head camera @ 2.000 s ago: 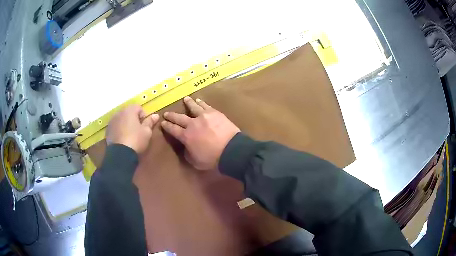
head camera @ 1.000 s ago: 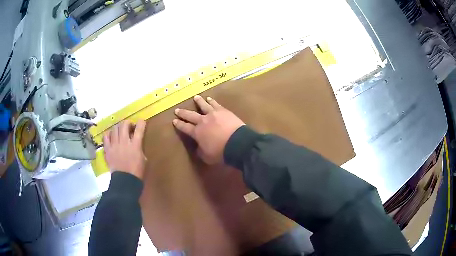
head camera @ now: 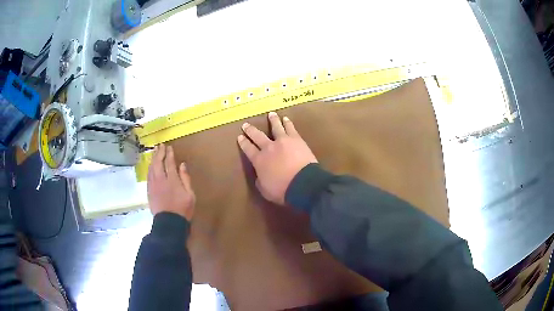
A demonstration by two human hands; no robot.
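Note:
A brown bag panel [head camera: 376, 164] lies flat with its upper edge against the long yellow sewing template [head camera: 243, 108]. A small beige label patch [head camera: 311, 247] is on the panel. My left hand [head camera: 170, 185] lies flat on the panel's left end, fingertips at the template edge close to the presser foot and needle area [head camera: 135, 143]. My right hand [head camera: 276, 157] presses on the panel with fingers spread, fingertips just below the template. Neither hand grips anything. The panel's lower part is partly hidden by my right sleeve.
The white-grey sewing machine head [head camera: 91, 91] stands at left, with a round yellow-ringed disc [head camera: 56, 140] and dark tension knobs [head camera: 103, 51]. A blue object [head camera: 19, 94] is at far left. Brown pieces [head camera: 42, 282] show at lower left, and layered brown pieces [head camera: 522, 279] at lower right.
My left hand has moved from on the template down onto the panel's left edge, beside the needle area. My right hand stays pressed on the panel. The whole view has shifted and turned.

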